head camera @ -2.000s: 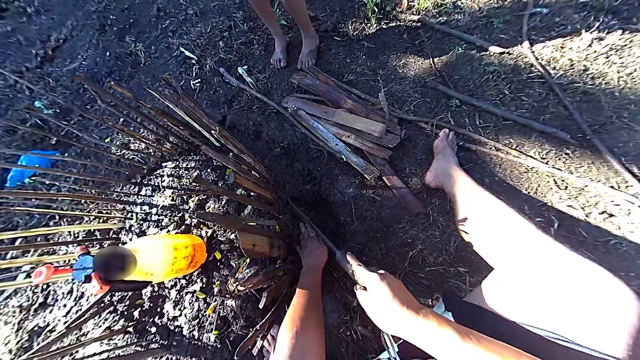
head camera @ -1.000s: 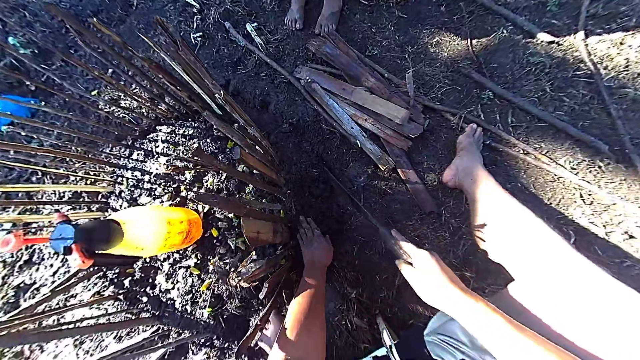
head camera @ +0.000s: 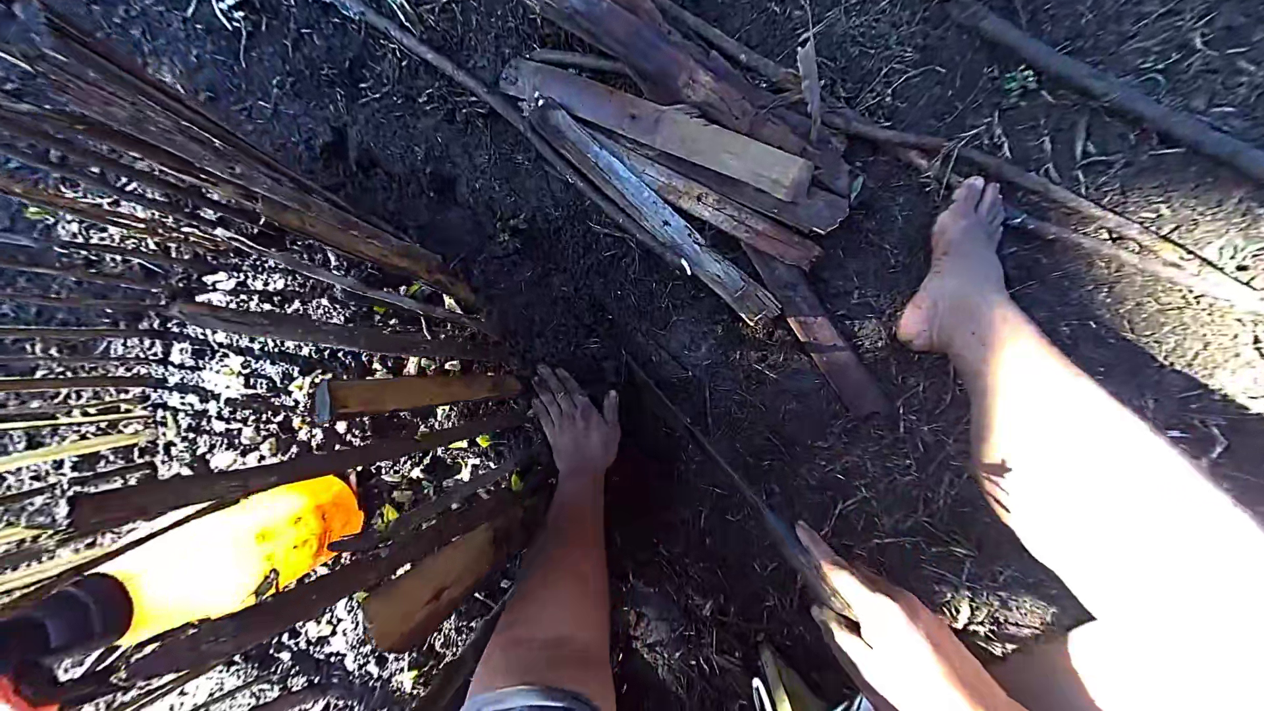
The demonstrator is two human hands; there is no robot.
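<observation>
My left hand (head camera: 576,425) lies flat with its fingers spread on dark soil, at the foot of a row of wooden stakes (head camera: 425,393) that stand in the ground. Low at the right, my right hand (head camera: 859,612) is closed round the near end of a long thin dark tool (head camera: 726,464), perhaps a machete or a bar. Its far tip points up and left to the soil, a little right of my left hand. Part of its grip is hidden by the fingers. An orange and yellow plastic bottle (head camera: 237,553) with a dark neck lies among the stakes at the lower left.
Split wood pieces (head camera: 681,138) lie in a pile above my hands. A long branch (head camera: 1116,94) crosses the upper right. A bare foot (head camera: 963,257) and leg extend at the right. More thin sticks (head camera: 74,449) stand at the left.
The view has moved closer to the stakes and soil. The other person's feet, seen at the top earlier, are out of view. My left hand's fingers now rest by the stakes' foot.
</observation>
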